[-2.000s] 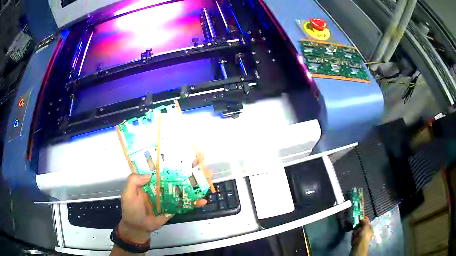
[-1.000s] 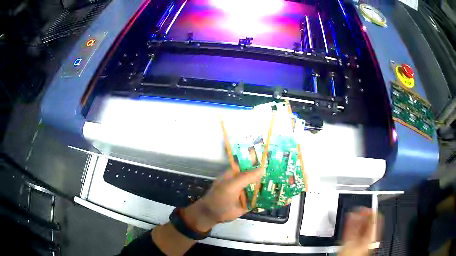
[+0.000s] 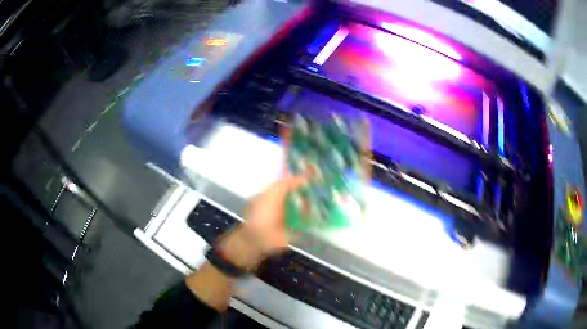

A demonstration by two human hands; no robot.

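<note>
My left hand (image 3: 264, 222), with a dark band at the wrist, grips a green circuit board panel (image 3: 325, 173) by its lower left edge. The panel is held up over the white front edge of the inspection machine (image 3: 225, 154), in front of the glowing bay. It is blurred, so I cannot tell whether it is one panel or two. Orange-brown strips show faintly along its long sides. My right hand is not in view.
The bay glows pink-purple behind black clamp rails (image 3: 444, 189). A keyboard (image 3: 335, 289) lies below on the white tray. A red-and-yellow emergency stop (image 3: 573, 204) and another green panel (image 3: 568, 241) are at the right edge. Lit buttons (image 3: 204, 53) are upper left.
The view has swung left, so the machine sits further right and tilted. The held panel is more upright. My right hand, blurred at the lower right before, has left the picture.
</note>
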